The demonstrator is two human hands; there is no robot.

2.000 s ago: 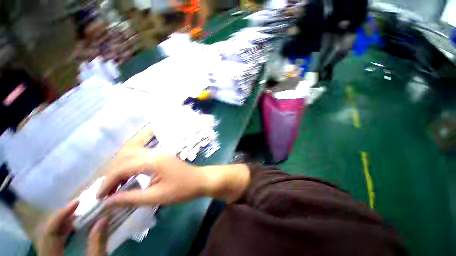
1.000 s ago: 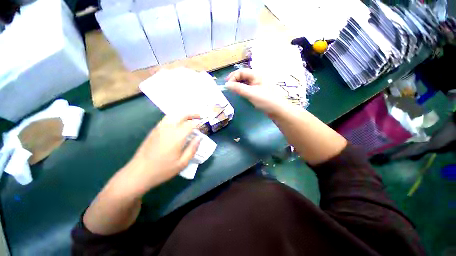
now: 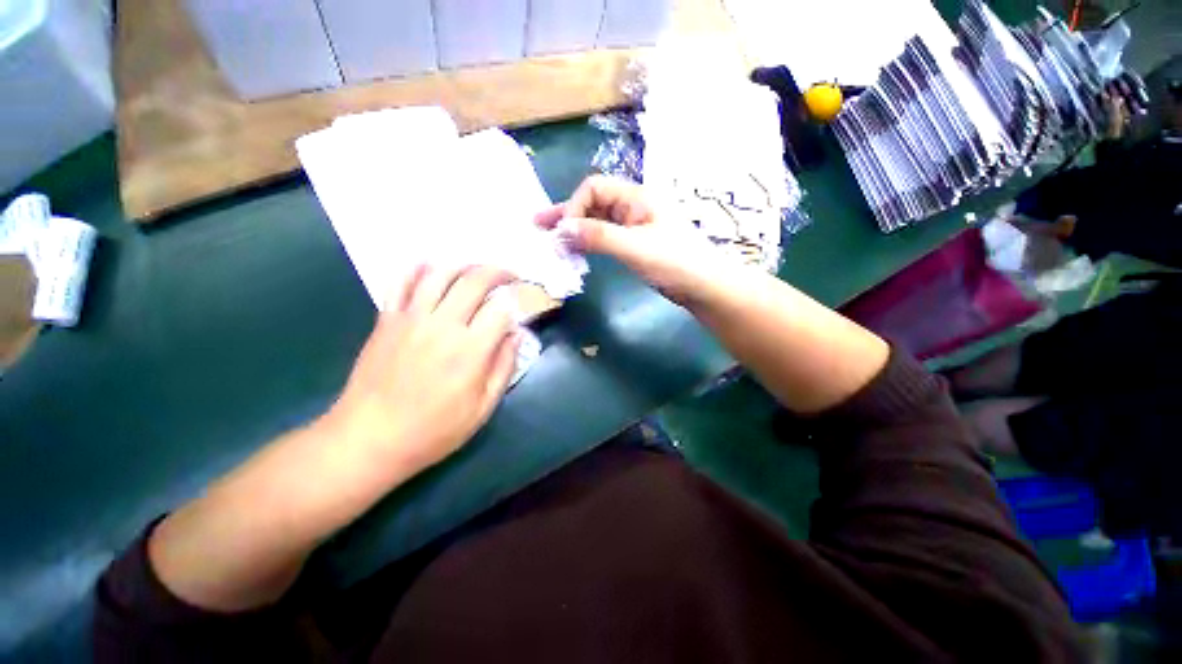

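Observation:
A stack of flat white boxes [image 3: 415, 195] lies slightly fanned on the green table, its flap ends towards me. My left hand [image 3: 434, 357] rests on the stack's near left part, fingers spread over it. A white label wad [image 3: 525, 350] shows partly under its fingers; the rest is hidden. My right hand [image 3: 616, 231] is at the stack's right edge, thumb and index finger pinched on a small white sticker [image 3: 568, 234], close to the flap ends. Whether the sticker touches a flap, I cannot tell.
Upright white boxes [image 3: 382, 39] stand on a brown board [image 3: 182, 162]. White cartons [image 3: 713, 143] lie on clear plastic at right, beside a black object, an orange fruit [image 3: 823, 103] and folded stacks [image 3: 927, 123]. A label roll [image 3: 61, 270] is left. A magenta bin [image 3: 940, 298] stands beyond the edge.
The view has shifted, so the board and label roll sit further left. My left hand now lies flatter over the stack and covers more of the label wad. My right hand is closer to the flap ends.

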